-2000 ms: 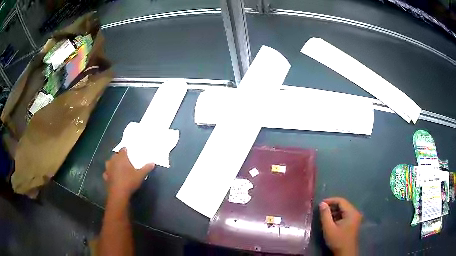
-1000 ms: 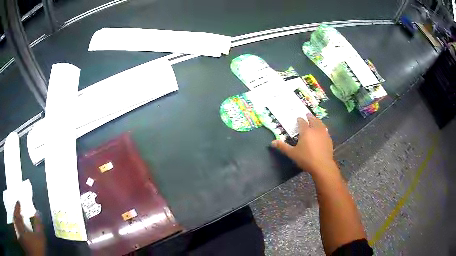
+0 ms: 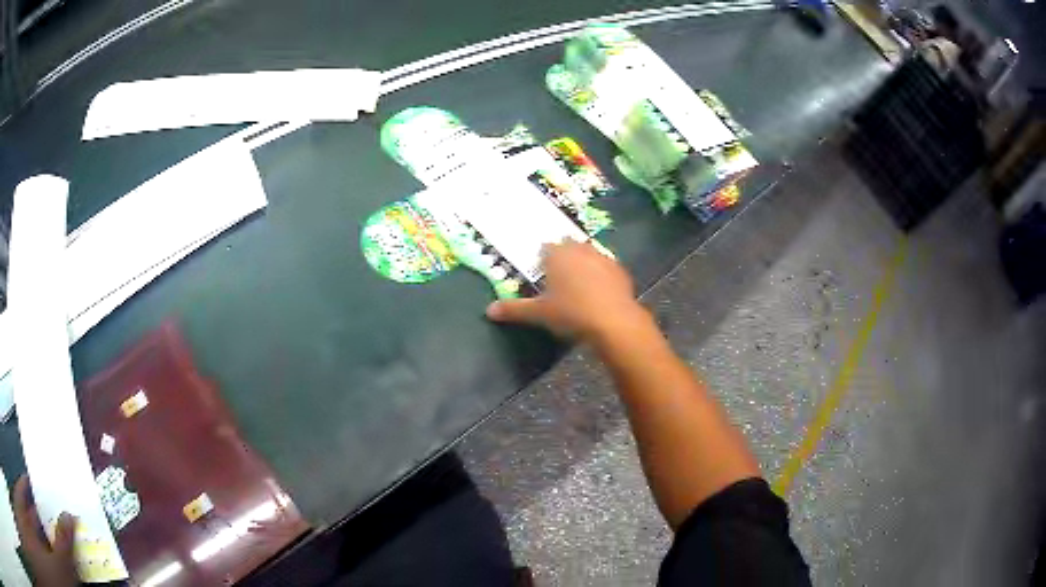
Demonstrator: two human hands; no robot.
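My right hand (image 3: 571, 292) reaches to the near edge of a stack of printed card blanks (image 3: 493, 201) with green patterned edges and white centres. Its fingertips touch the white centre and its thumb is spread apart. My left hand (image 3: 48, 548) is at the lower left, partly cut off, with its thumb over the lower end of a long white strip (image 3: 48, 378). Whether it grips the strip cannot be told. Pale yellow marks show at the strip's end. A glossy dark maroon board (image 3: 172, 396) lies right of the strip, with small orange and white pieces and a white patch on it.
A second printed blank stack (image 3: 660, 115) lies farther right. A wide white strip (image 3: 166, 235) and a curved one (image 3: 229, 98) lie at the upper left. Metal rails run behind. The bench's front edge drops to a speckled floor with a yellow line (image 3: 843, 378). A dark crate (image 3: 918, 143) stands at right.
The view has swung right. My right hand has gone from beside the maroon board to the printed stack. My left hand has moved from the white winged blanks to the long strip's end.
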